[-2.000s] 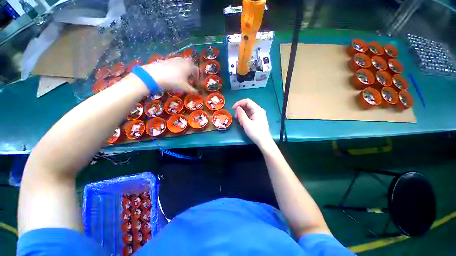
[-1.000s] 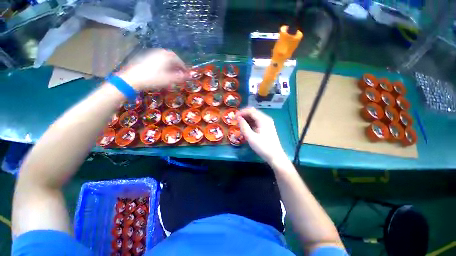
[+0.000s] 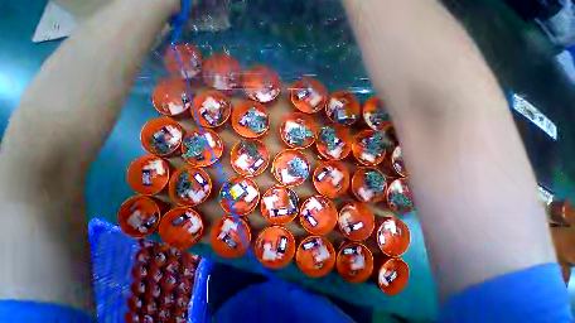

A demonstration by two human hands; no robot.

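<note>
Rows of round orange housings (image 3: 275, 246) stand on the bench in front of me. Several hold a grey-green circuit board (image 3: 292, 168); those in the nearest row show white and dark parts inside. Clear plastic, likely the blister tray (image 3: 271, 38), lies at the rear, over the back housings. Both my forearms reach forward on either side of the housings. My left hand and my right hand are cut off by the top edge of the picture, so I cannot see what they hold. A blue cord hangs from my left wrist across the housings.
A blue crate (image 3: 104, 246) with rows of housings is at the lower left, below the green bench (image 3: 104, 183). A pale cardboard piece (image 3: 53, 20) lies at the upper left. Part of the feeder (image 3: 534, 116) and a few orange housings (image 3: 560, 213) show at the right.
My view has moved closer to the left-hand housings. Both arms now reach forward to the rear, and both hands have left the picture. The orange screwdriver is no longer seen.
</note>
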